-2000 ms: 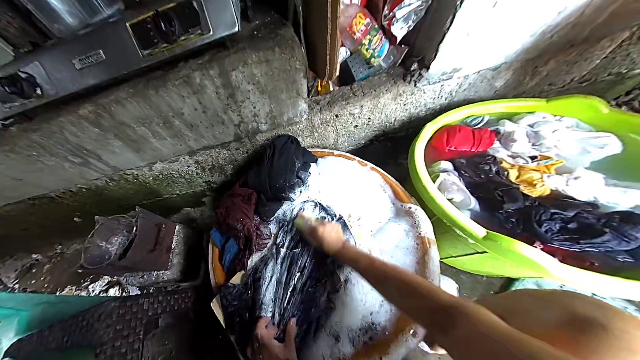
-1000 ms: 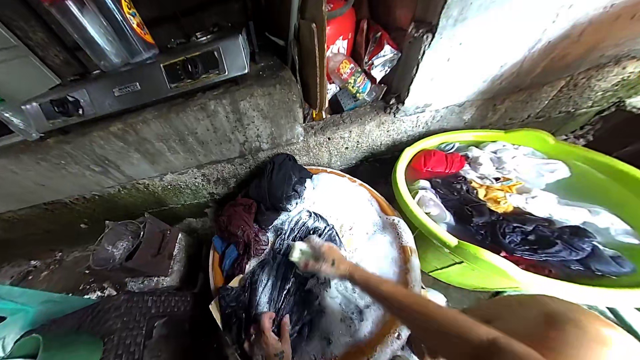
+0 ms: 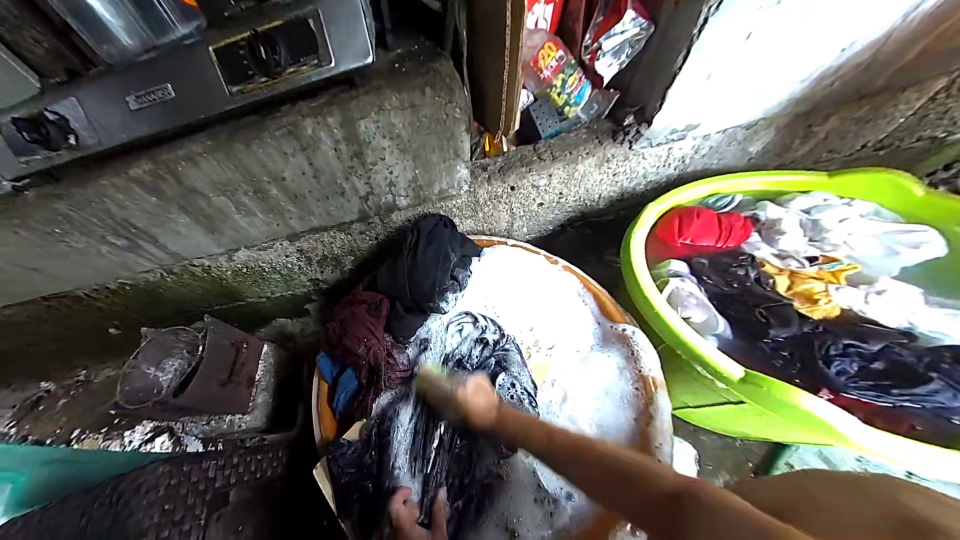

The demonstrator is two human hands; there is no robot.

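My right hand (image 3: 466, 396) is blurred and grips a small object, which looks like a scrub brush (image 3: 433, 384), against a soapy dark garment (image 3: 420, 442). At the bottom, my left hand (image 3: 418, 516) holds the near end of that garment, fingers bent over the cloth. The garment lies in an orange-brown round basin (image 3: 615, 306) filled with white suds (image 3: 547, 315). Black cloth (image 3: 427, 262), maroon cloth (image 3: 364, 337) and a bit of blue cloth (image 3: 345, 388) are heaped along the basin's left side.
A lime-green tub (image 3: 637, 247) of water and wet clothes stands at the right. Behind the basin runs a low concrete ledge (image 3: 525, 191), with a metal gas stove (image 3: 180, 90) above at the left. A rusty metal piece (image 3: 225, 367) lies on the left; a plastic bottle (image 3: 555, 71) is at the back.
Over the garment, my right hand has shifted with the held object, while my left hand stays at the near end. The view has tilted and moved somewhat.
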